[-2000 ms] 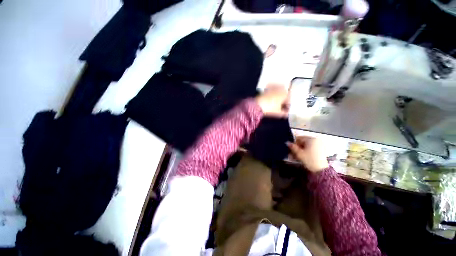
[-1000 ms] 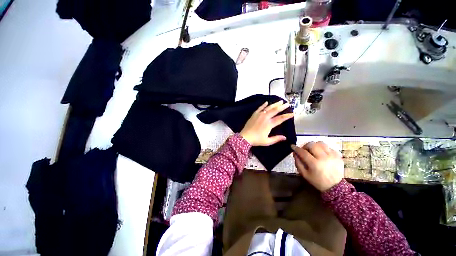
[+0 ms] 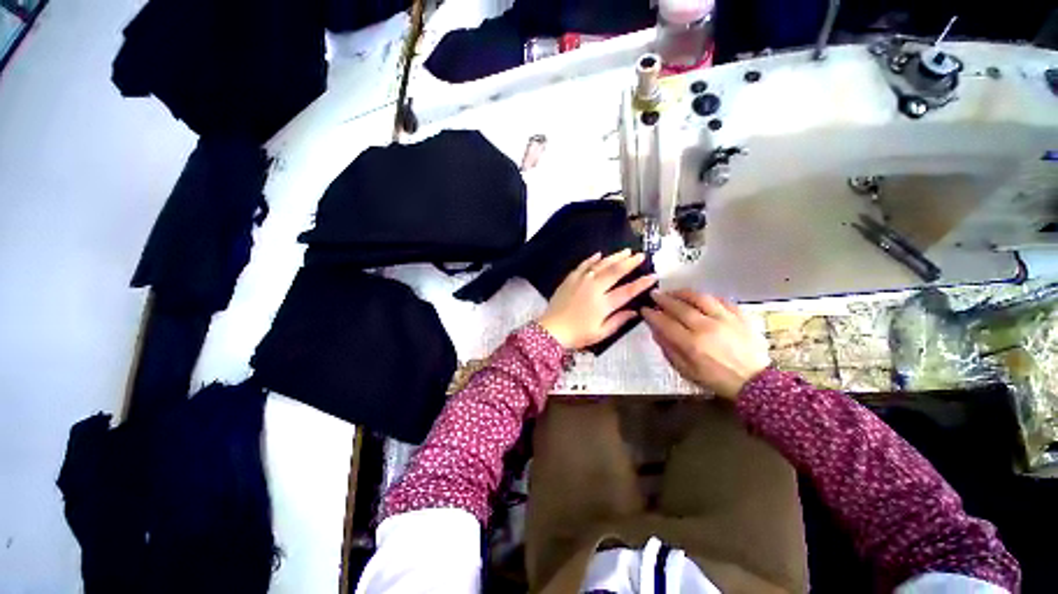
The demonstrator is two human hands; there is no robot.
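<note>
A black cloth piece (image 3: pixel 580 239) lies on the machine bed, its right edge at the presser foot (image 3: pixel 652 241) of the white sewing machine (image 3: pixel 801 116). My left hand (image 3: pixel 598 302) lies flat on the cloth with fingers spread, just in front of the foot. My right hand (image 3: pixel 705 337) has its fingertips together at the cloth's right edge, close to my left fingertips. The needle tip cannot be made out.
A rounded black stack (image 3: pixel 418 200) and a second black stack (image 3: pixel 357 348) lie left of the machine. Larger black heaps (image 3: pixel 174 487) lie far left. Dark snips (image 3: pixel 896 246) lie on the bed at right. Clear plastic (image 3: pixel 928 337) lies at the right table edge.
Both hands have moved closer together and nearer the presser foot. The cloth has moved forward under the head, and less of it hangs towards the table's front edge. The view has shifted.
</note>
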